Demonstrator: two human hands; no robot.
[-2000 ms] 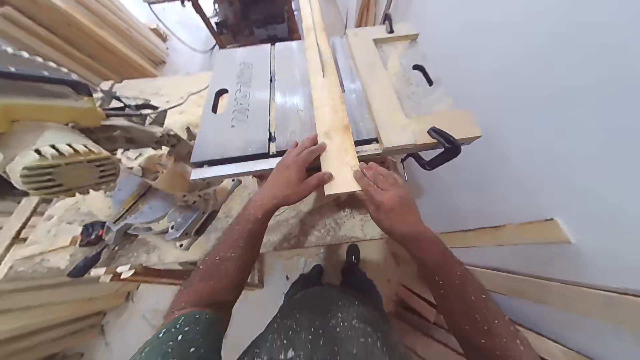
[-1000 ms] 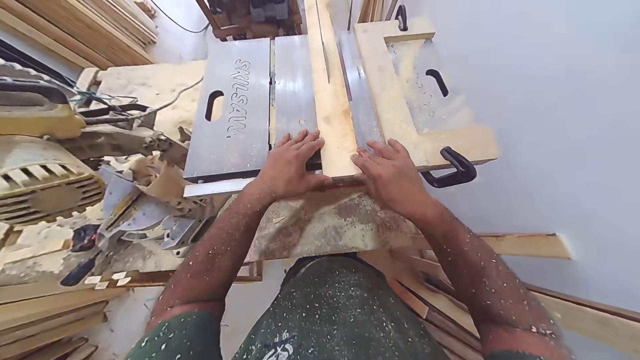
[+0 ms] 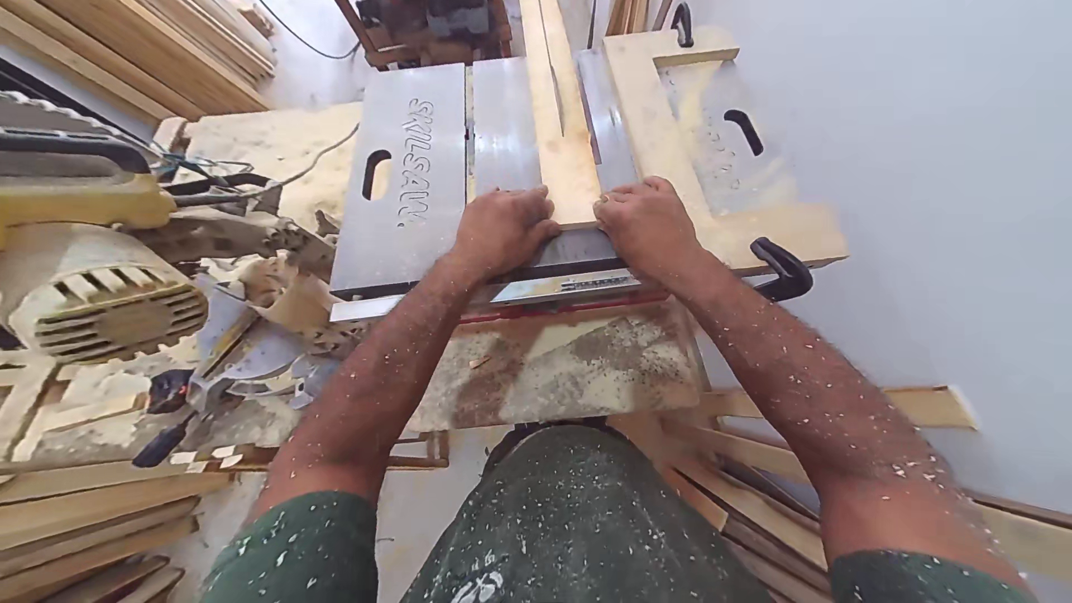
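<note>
A pale wooden board [image 3: 568, 172] lies lengthwise on the metal top of a Skilsaw table saw [image 3: 419, 167], with a long slit running from its far part toward the middle. My left hand [image 3: 507, 230] grips the left edge near its close end, and my right hand [image 3: 649, 222] grips the right edge opposite. Beside the board's right edge a dark slot shows in the saw top; the blade itself cannot be made out. To the right, a wooden frame fence [image 3: 670, 126] is held to the table by black clamps [image 3: 783, 268].
A dusty miter saw [image 3: 117, 310] with a yellow handle stands at the left on a bench strewn with sawdust and offcuts. Stacked boards [image 3: 142, 59] lie at the upper left, more at the lower left and lower right. A cord [image 3: 314, 167] crosses the bench. A wall is at the right.
Both hands have pushed the board forward over the saw table, away from my body. Its near end, earlier at the table's front edge, now lies farther in. My body has leaned closer.
</note>
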